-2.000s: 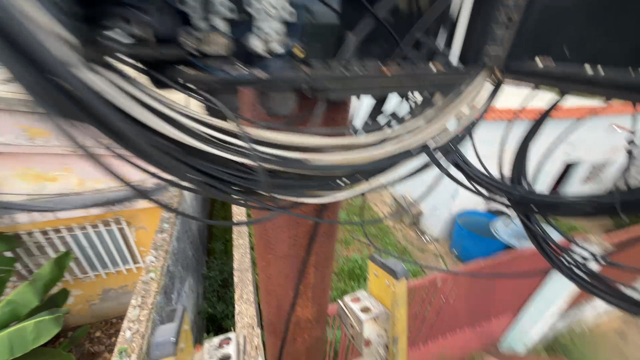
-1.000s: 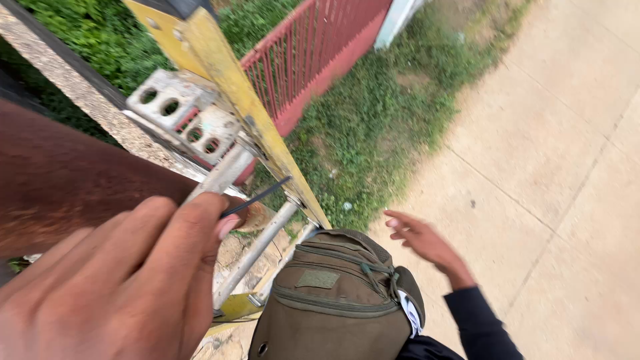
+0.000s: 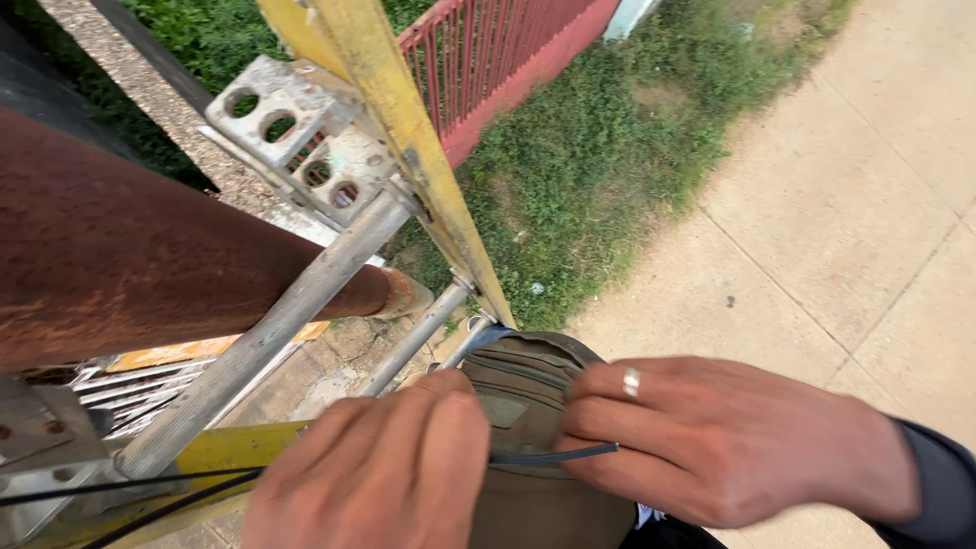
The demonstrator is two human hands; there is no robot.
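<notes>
Low in the view, my left hand (image 3: 374, 465) is closed around a thin black cable (image 3: 553, 457), whose short end sticks out to the right. My right hand (image 3: 709, 435), with a ring on one finger, is bent against that end; the cable tip shows across its fingers. Whether my right fingers pinch the cable is hidden. Beneath both hands lies an olive-brown bag (image 3: 526, 381) with zippers. Two black cable lengths (image 3: 175, 503) run from the lower left edge to my left hand.
A ladder with yellow rails (image 3: 412, 137) and grey metal rungs (image 3: 267, 328) leans by a rusty steel pole (image 3: 152, 244). A perforated metal bracket (image 3: 282, 122) is on the rail. Far below are a red fence (image 3: 496, 69), grass (image 3: 579, 183) and concrete paving (image 3: 823, 252).
The view tipped from the cable bundle down to the ladder. Since one second ago, my right hand has come in from the right beside my left hand and the cable end.
</notes>
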